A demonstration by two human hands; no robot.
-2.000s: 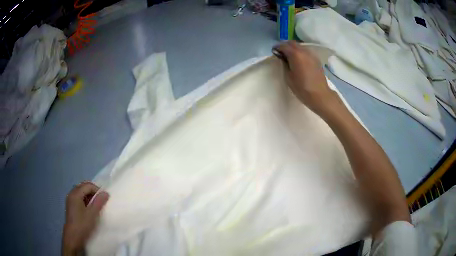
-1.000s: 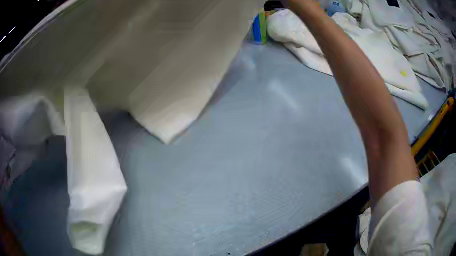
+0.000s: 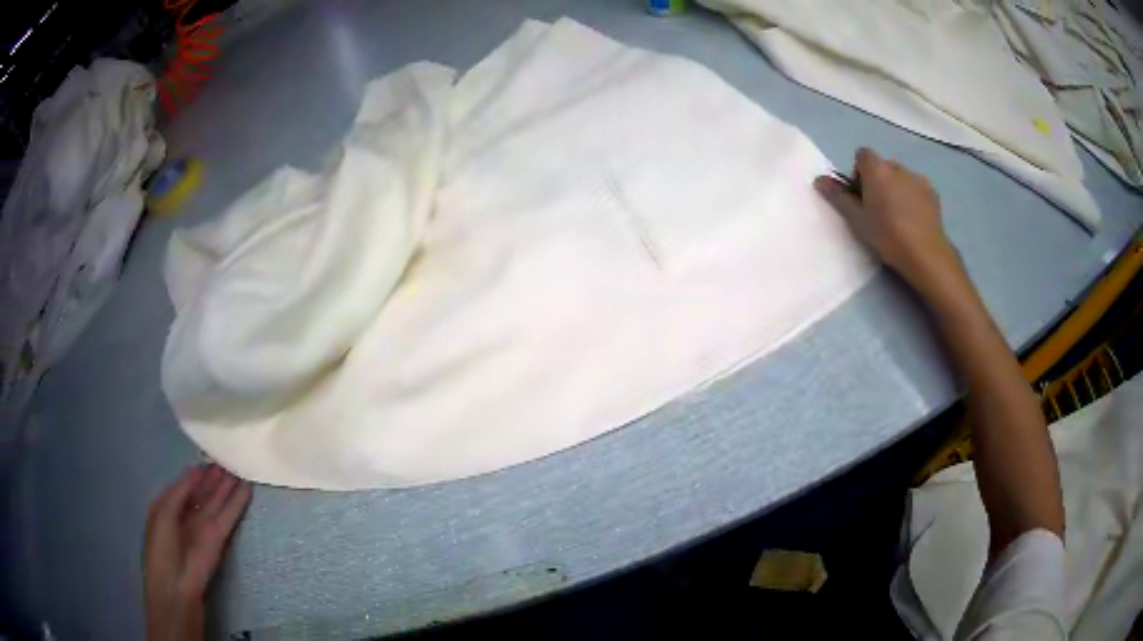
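An off-white garment point(image 3: 539, 301) lies on the pale blue-grey table point(image 3: 414, 564), its long curved hem towards me and its left part bunched in folds. A short slit line, perhaps a pocket opening point(image 3: 637, 223), shows on the flat panel. My left hand point(image 3: 194, 532) is at the hem's left end, fingertips at the edge; whether it grips the cloth is unclear. My right hand point(image 3: 892, 213) is at the garment's right edge with its fingers closed on it. A small dark tip shows at these fingers, perhaps thread snips point(image 3: 842, 178).
Crumpled white garments point(image 3: 75, 213) lie at the far left beside a yellow tape roll point(image 3: 174, 187) and an orange coiled cord point(image 3: 191, 56). More white garments point(image 3: 928, 88) lie at the back right. A yellow cart rail point(image 3: 1090, 313) and white cloth are beside the table at right.
The garment was lifted and swung over to the far left, and now lies spread on the table. Both my hands have come back to its near edges.
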